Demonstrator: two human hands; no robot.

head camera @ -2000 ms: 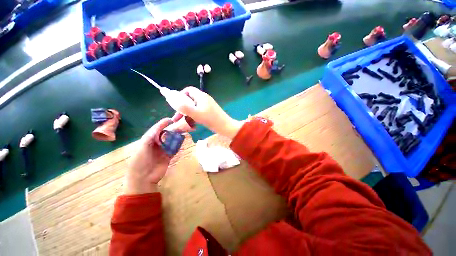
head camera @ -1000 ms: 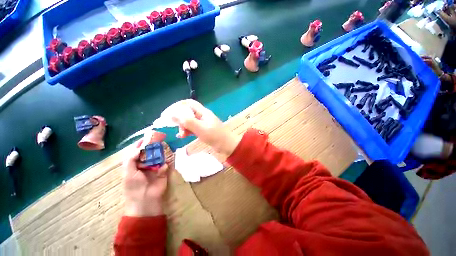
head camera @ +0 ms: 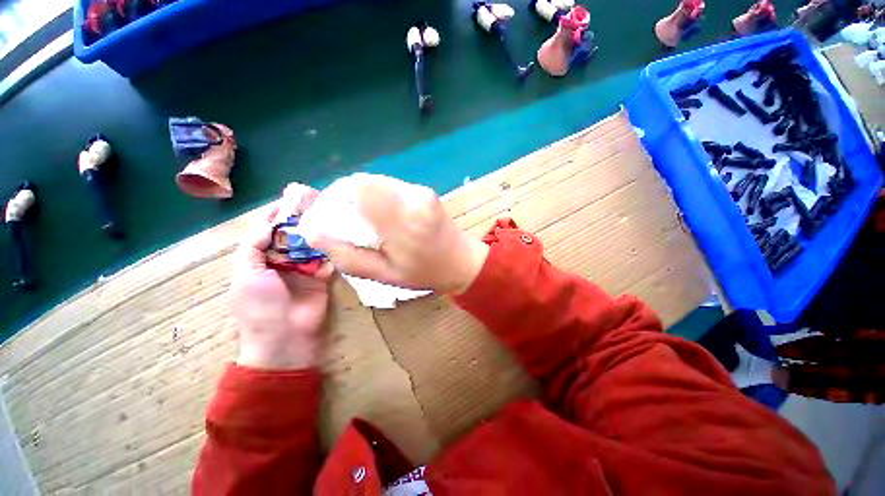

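Observation:
My left hand (head camera: pixel 281 300) holds a figurine body (head camera: pixel 294 246) with a blue-black panelled part, a red part low by the fingers and a flesh-coloured base at the top. My right hand (head camera: pixel 417 232) is closed around the white glue bottle (head camera: pixel 340 208), right beside the body. The bottle's nozzle cannot be made out, and the fingers hide part of the body. A crumpled white tissue (head camera: pixel 383 293) lies on the cardboard mat (head camera: pixel 543 208) under my right hand.
A similar body (head camera: pixel 215 163) and black limb parts with cream ends (head camera: pixel 102 184) lie on the green belt (head camera: pixel 320 107). A blue tray of black parts (head camera: pixel 665 145) stands right, a blue tray of red-topped bodies (head camera: pixel 155 48) top left. A person's plaid sleeve (head camera: pixel 835 363) shows at right.
The right hand has brought the bottle down from above to the body in the left hand. The body has been turned base up. The view has shifted, with the red-topped tray now mostly cut off.

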